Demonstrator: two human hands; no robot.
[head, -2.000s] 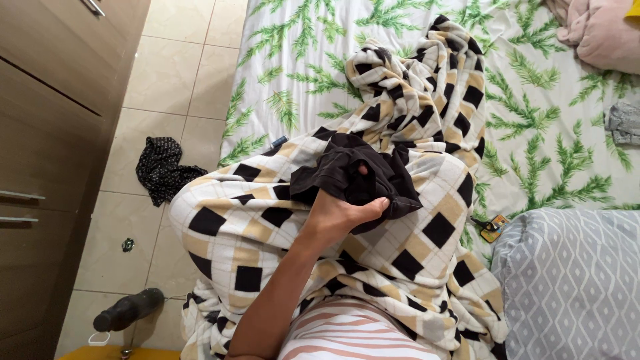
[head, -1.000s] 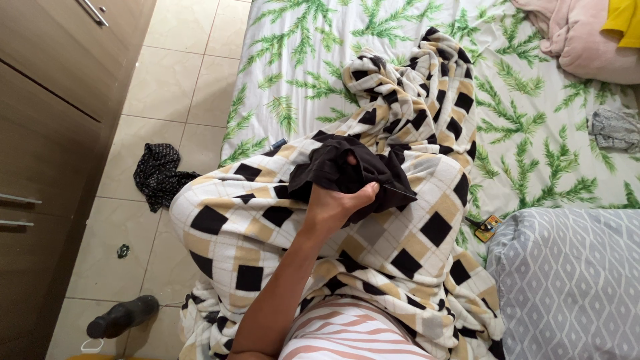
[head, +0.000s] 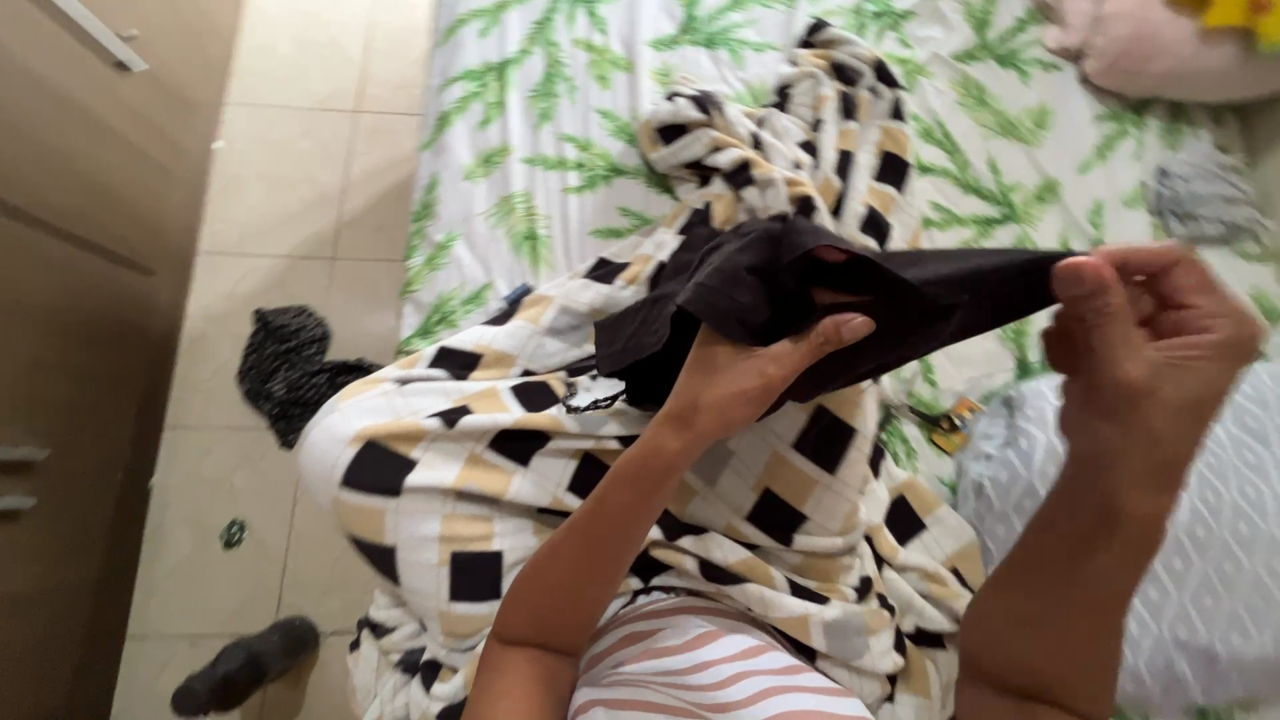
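A black cloth, perhaps a garment, is stretched between my hands above a checkered blanket spread over my lap. My left hand is partly inside an opening of the cloth, its thumb lying over the edge and some fingers hidden by the fabric. At the right, my right hand pinches a drawn-out corner of the same cloth between thumb and fingers. Under the cloth's left side, a small dark looped item shows against the blanket.
Beneath me is a bed with a leaf-print sheet. A grey patterned pillow lies at right, near a small yellow-and-black item. On the tiled floor at left are a dark speckled cloth and a dark bottle-like object, beside wooden drawers.
My right hand has come into view at the right and holds a corner of the black cloth, which is now pulled out to that side. My left hand stays on the cloth.
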